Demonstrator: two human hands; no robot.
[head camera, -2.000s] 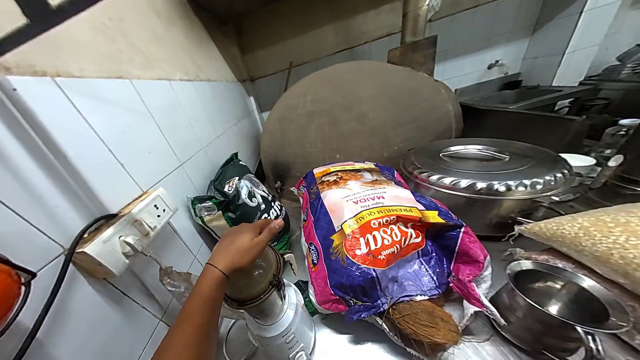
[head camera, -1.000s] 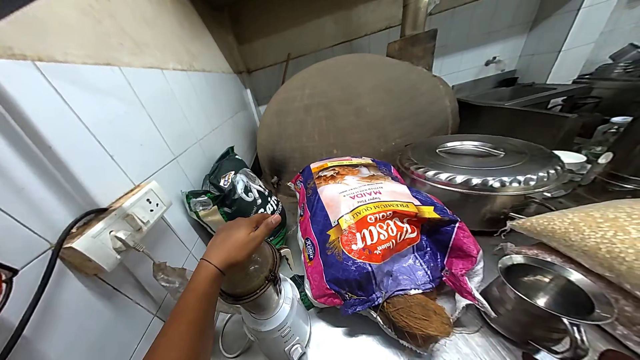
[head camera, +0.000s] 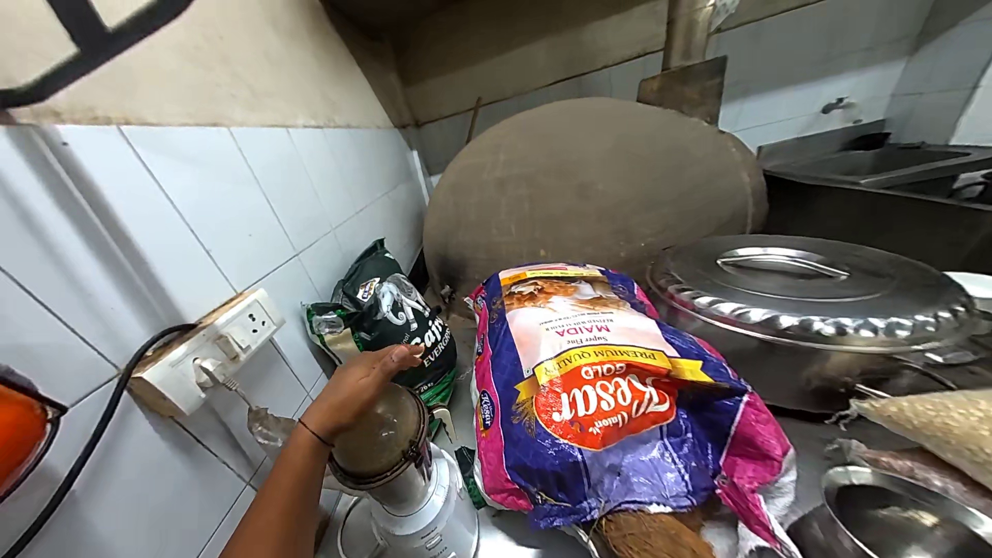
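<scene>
My left hand (head camera: 360, 391) rests on the domed lid of a mixer grinder jar (head camera: 381, 438), its thumb pointing toward the bags. The jar sits on a white mixer grinder base (head camera: 434, 511) at the bottom of the view. A metal clamp ring circles the lid's edge. Right of it lies a large blue and pink flour bag (head camera: 604, 403), with a brown fibrous coconut (head camera: 655, 535) at its lower end. A dark green plastic bag (head camera: 403, 318) stands behind my hand, against the tiled wall. My right hand is out of view.
A white socket board (head camera: 209, 349) with a plug and cable is on the left wall. A big round griddle (head camera: 589, 186) leans at the back. To the right are a lidded steel pot (head camera: 806, 302), an open steel vessel (head camera: 899, 511) and a bag of pale grains (head camera: 945, 426).
My left hand stays on the jar lid throughout. A fingertip seen at the lower right edge one second ago is no longer in view.
</scene>
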